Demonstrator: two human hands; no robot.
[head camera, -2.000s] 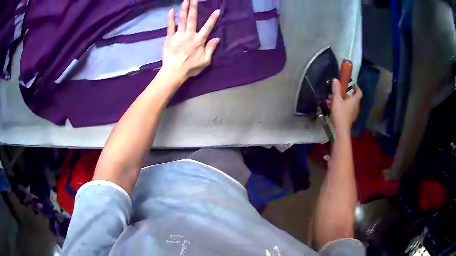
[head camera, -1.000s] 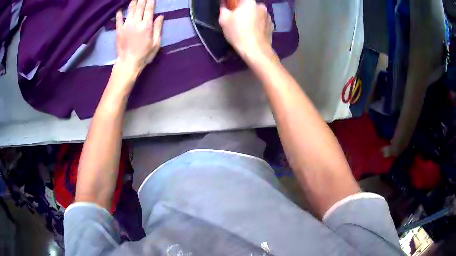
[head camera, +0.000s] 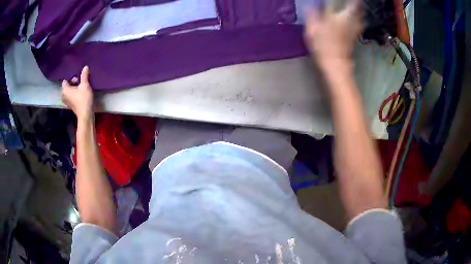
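The deep purple garment panel (head camera: 196, 54) lies across the pressing table (head camera: 222, 100), with pale lilac-white interfacing (head camera: 155, 21) showing on it. My left hand (head camera: 79, 93) is at the panel's lower left corner, with its edge between thumb and fingers. My right hand (head camera: 333, 33) is blurred over the panel's right end; its fingers and whether it grips cloth cannot be made out. The steam iron (head camera: 379, 20) stands at the upper right, off my right hand, with its orange handle upright and partly cut off by the top edge.
Red and yellow scissor loops (head camera: 391, 108) lie at the table's right corner. A braided line and blue hose (head camera: 405, 139) hang from the iron past that corner. A red bundle (head camera: 121, 149) is below the table at left. Bunched purple cloth (head camera: 13, 18) is at the far left.
The iron has gone from the panel to the upper right and my right hand has let it go. My left hand has moved down-left to the panel's edge and taken hold of it.
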